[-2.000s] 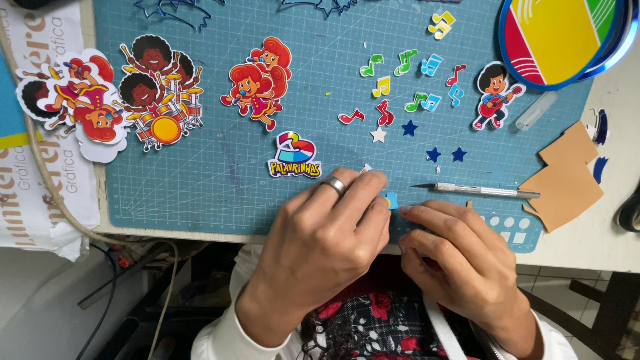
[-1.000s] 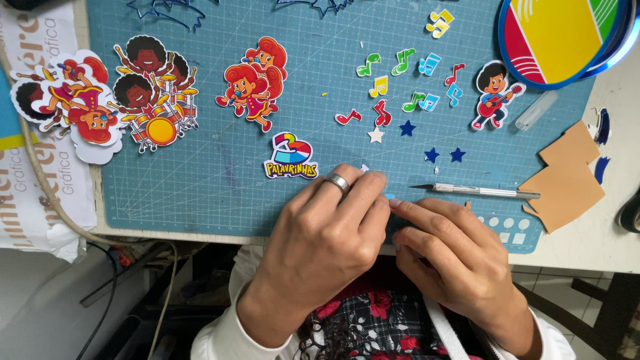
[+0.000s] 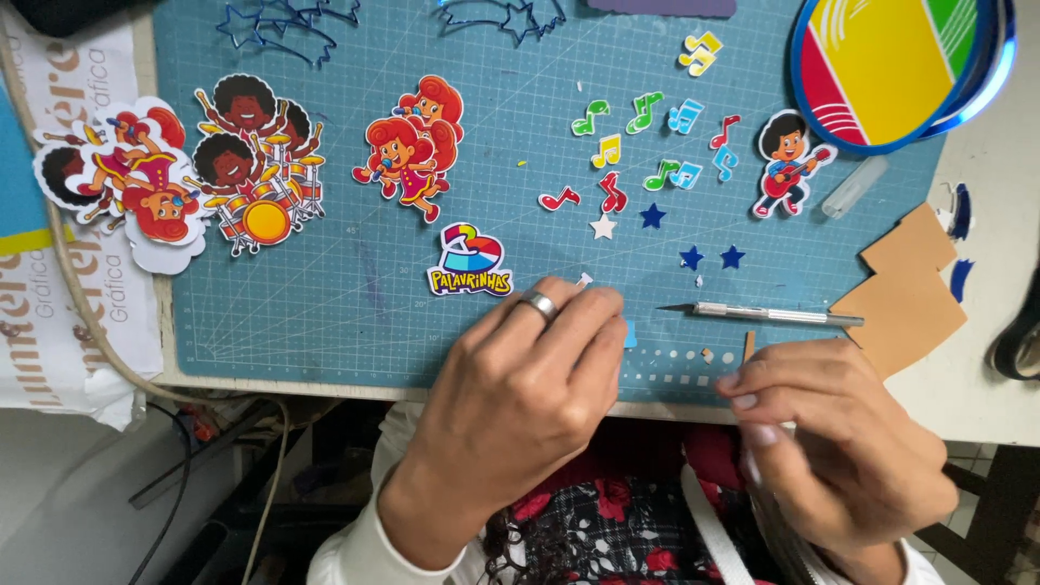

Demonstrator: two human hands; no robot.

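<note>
My left hand, with a ring on one finger, rests at the lower middle of the cutting mat. Its fingers curl around a small light-blue paper piece, of which only an edge shows. My right hand is raised at the mat's front edge, fingertips close together; whether something small is between them cannot be told. Above it lies a craft knife, blade to the left. Paper music notes, dark blue stars and a white star lie beyond my hands. A logo cutout is just up-left of my left hand.
Character cutouts and drummer cutouts lie at left, a guitarist cutout at right. Brown paper pieces and a clear tube are at right. A round coloured disc stands top right. A cable runs down the left.
My right hand has moved away from my left hand, to the right and toward the mat's front edge. My left hand has stayed in about the same place.
</note>
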